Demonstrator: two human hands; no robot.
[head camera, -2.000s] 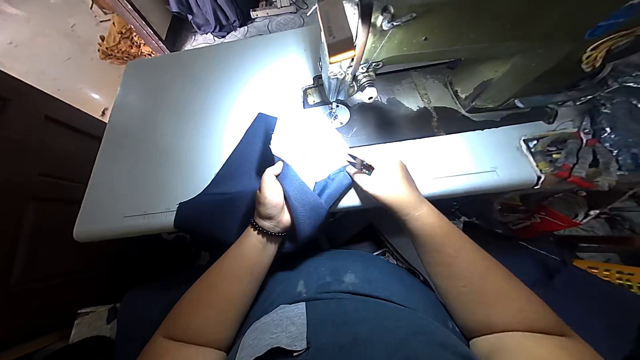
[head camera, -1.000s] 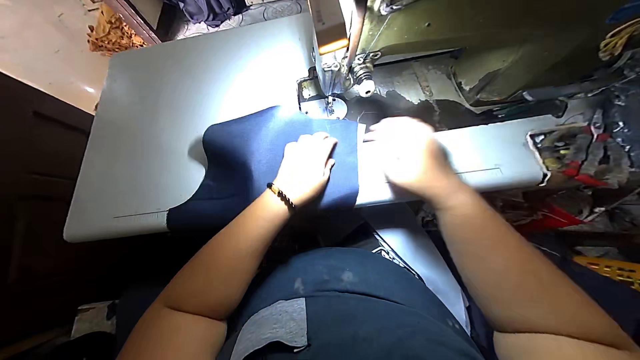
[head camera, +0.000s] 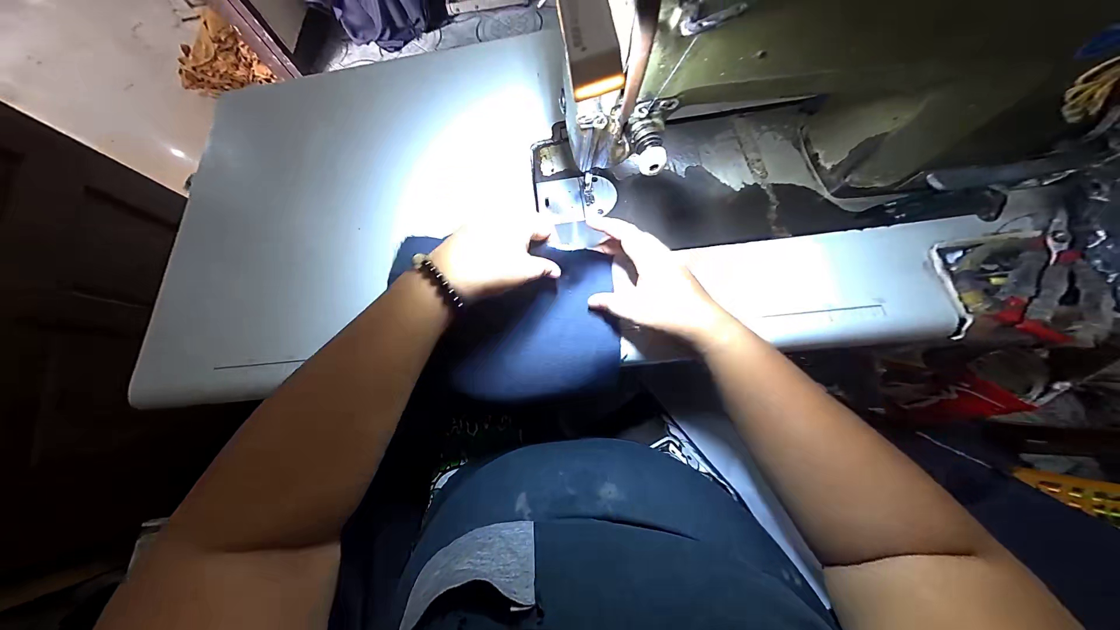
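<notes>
Dark blue fabric (head camera: 551, 337) lies over the front edge of the sewing machine table, its far edge just in front of the presser foot (head camera: 588, 188). My left hand (head camera: 499, 254), with a beaded bracelet at the wrist, rests on the fabric, fingers spread toward the needle plate (head camera: 560, 199). On the fabric's right edge is my right hand (head camera: 652, 284), fingertips and thumb apart near the foot. Strong lamp light washes out the part between the fingertips. Whether either hand pinches the cloth cannot be told.
The green sewing machine body (head camera: 884, 96) stands at the back right. The pale tabletop (head camera: 289, 219) spreads to the left. A cut-out tray (head camera: 1006, 262) with tools and red-handled items is at the right end. A yellow plastic basket (head camera: 1072, 494) sits at the lower right.
Both hands and the fabric's far edge have come close to the presser foot. The dark snips seen in my right hand two seconds ago no longer show. The fabric, folded up then, now lies flatter.
</notes>
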